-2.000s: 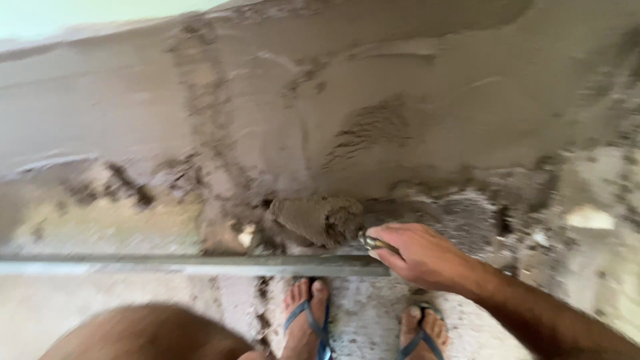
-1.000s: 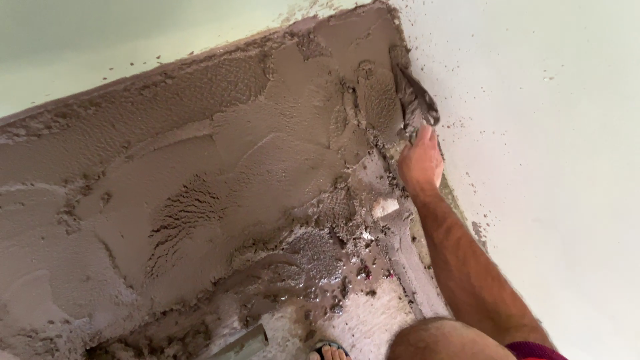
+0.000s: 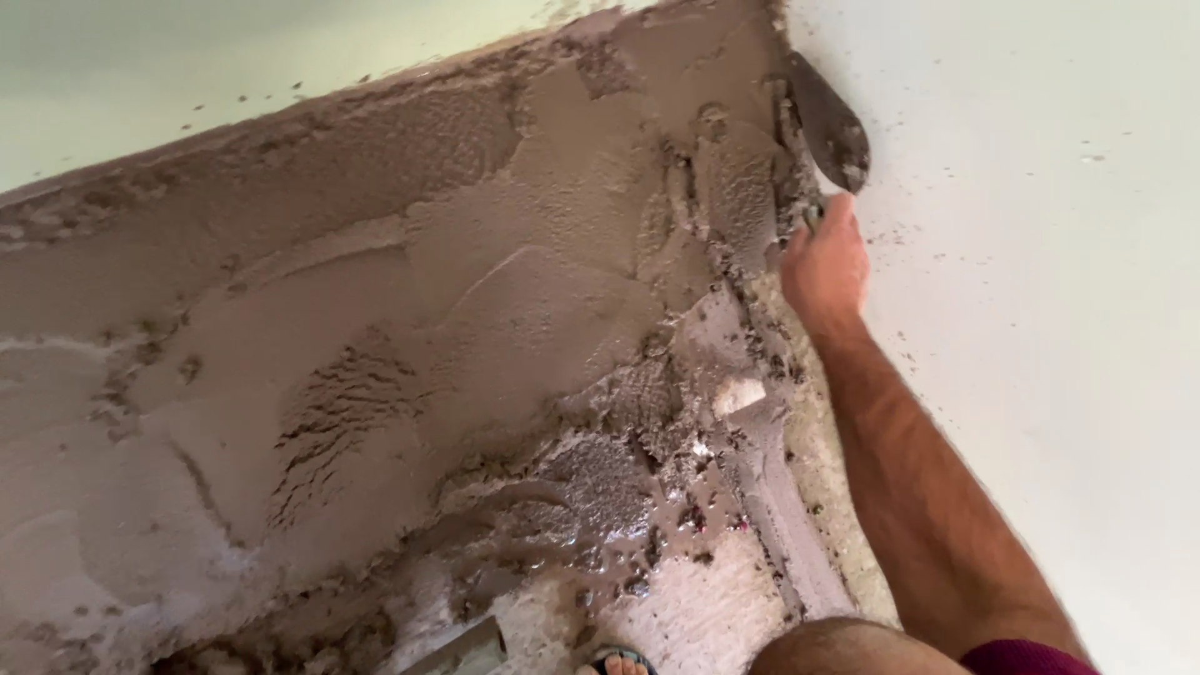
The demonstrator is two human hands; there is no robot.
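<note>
My right hand (image 3: 830,267) is closed around the handle of a mason's trowel (image 3: 832,127) at the upper right. The trowel's mortar-smeared blade lies along the corner where the wet mortar bed (image 3: 525,281) meets the pale right wall. Its tip points up and to the left. Wet grey-brown mortar spreads from the corner across the left and middle of the view, with ridges and rough patches in its surface. My left hand is not in view.
Pale walls (image 3: 1059,328) bound the mortar at the right and upper left. A straightedge's end (image 3: 464,652) lies at the bottom, near my sandalled foot (image 3: 623,661). A pale fragment (image 3: 739,396) and loose mortar lie on the floor beside the right wall.
Two seconds ago the trowel carried a lump of mortar above the straightedge; since one second ago it has been at the right wall. The view has swung toward the corner.
</note>
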